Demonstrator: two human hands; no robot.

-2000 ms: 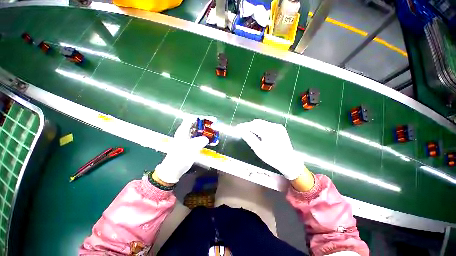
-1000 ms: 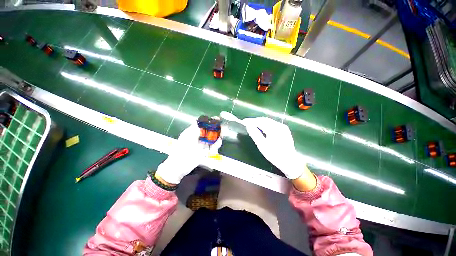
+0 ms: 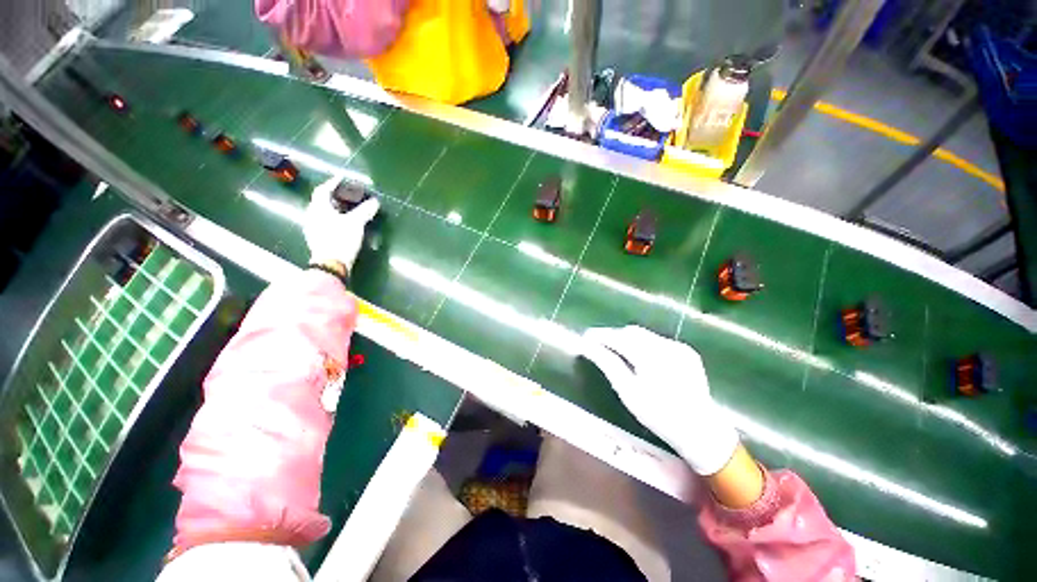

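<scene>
My left hand (image 3: 338, 231), in a white glove, is stretched out over the far-left part of the green belt (image 3: 478, 256). Its fingers are around a dark wound block (image 3: 348, 194) at belt level. My right hand (image 3: 662, 387), also in a white glove, is over the belt above the near rail, with fingers bent together. The thin pale stick seen before cannot be made out against the glove and the belt's glare. More blocks with orange-copper windings stand spaced along the belt, one at the upper middle (image 3: 547, 201) and one to the right (image 3: 739, 279).
A divided tray with green cells (image 3: 216, 268) lies at the left. A white bar with yellow ends (image 3: 375, 500) lies by my lap. Across the belt are a blue bin (image 3: 635, 139), a yellow bin (image 3: 696, 163) with a bottle, and a person's pink sleeve and yellow clothing (image 3: 449, 57).
My left hand has moved from above the near rail to the far left of the belt, with a block in its fingers. The view has turned left. My left sleeve now hides most of the knife.
</scene>
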